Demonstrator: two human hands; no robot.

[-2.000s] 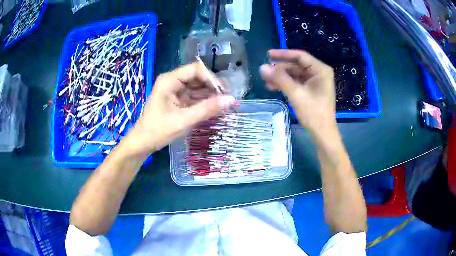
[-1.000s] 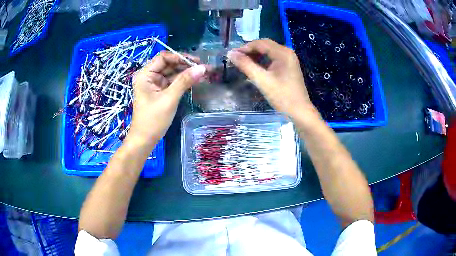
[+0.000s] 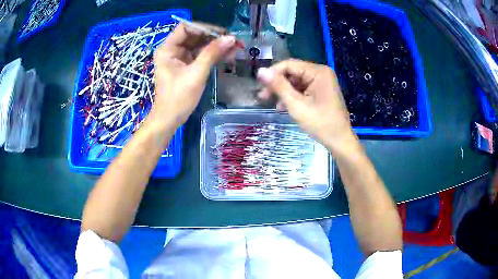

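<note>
My left hand [image 3: 188,68] pinches a thin white stick part [image 3: 197,26] between thumb and fingers, its red end pointing right towards the press fixture [image 3: 254,53]. My right hand [image 3: 303,90] is just right of and below the fixture, thumb and fingertips close together; whether a small ring is between them cannot be told. The dark press ram [image 3: 255,19] stands above the fixture. The clear plastic box [image 3: 205,188] in front of the press base holds rows of sticks with red ends left.
The left blue tray [image 3: 76,158] holds jumbled sticks. The right blue tray [image 3: 425,109] is dark inside with small rings. Clear containers [image 3: 22,109] stand at far left. A white paper [image 3: 284,15] lies beside the press. A red stool [image 3: 431,223] stands at lower right.
Both hands first came together at the fixture, the right from the right side. Since then my left hand has risen slightly with the stick, and my right hand has moved down from the fixture.
</note>
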